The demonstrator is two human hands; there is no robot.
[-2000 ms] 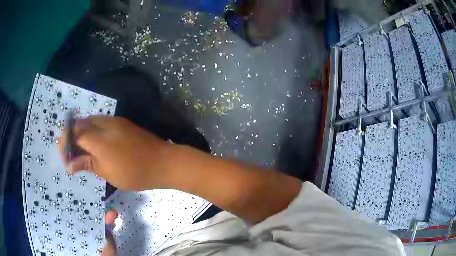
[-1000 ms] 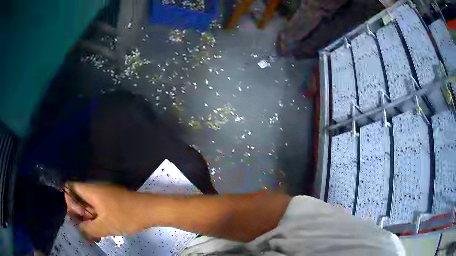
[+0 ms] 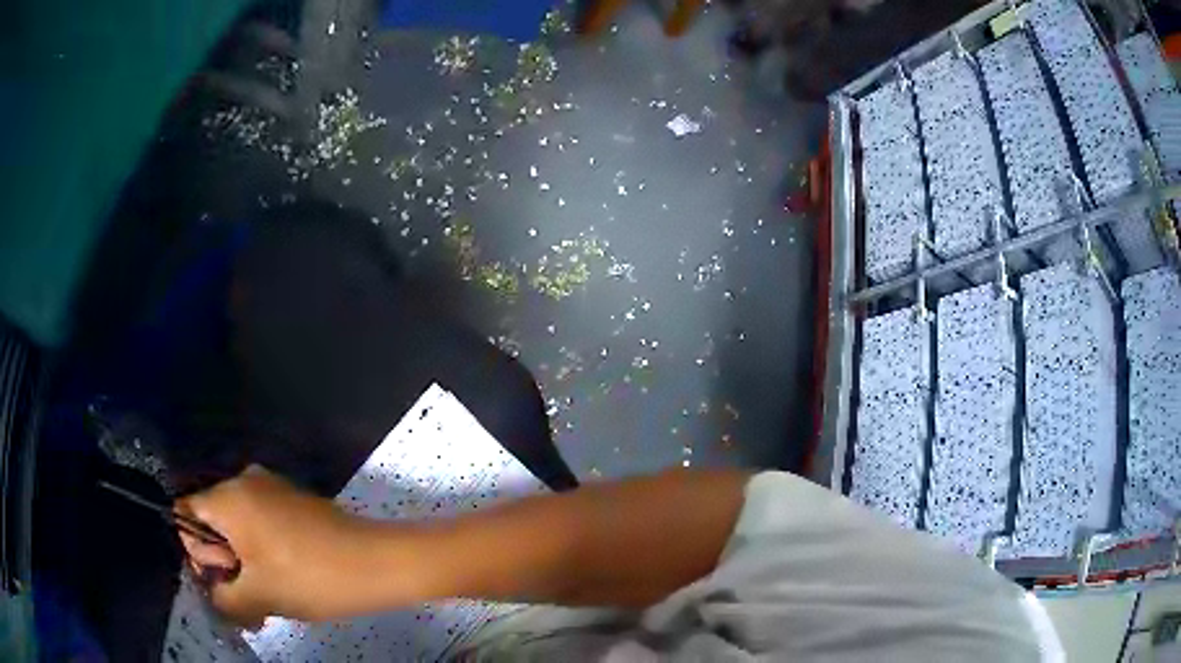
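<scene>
My right hand [image 3: 266,544], bare, comes in from the lower right and is closed round slim dark tweezers [image 3: 140,497], whose thin tip points left. White circuit boards [image 3: 434,453] dotted with small dark marks lie on my lap, partly under my right forearm. Part of another white dotted board [image 3: 194,628] shows at the bottom edge below the hand, mostly cut off. My left hand is not in view.
A metal rack [image 3: 842,324] with rows of white boards stands at the right. Small pale and yellowish scraps [image 3: 563,269] lie on the grey floor. A green surface [image 3: 97,143] is at upper left, a blue bin [image 3: 479,16] at the top.
My right hand with the tweezers has moved down from over the long board. That board has dropped mostly out of view at the bottom left. My left fingers are no longer visible.
</scene>
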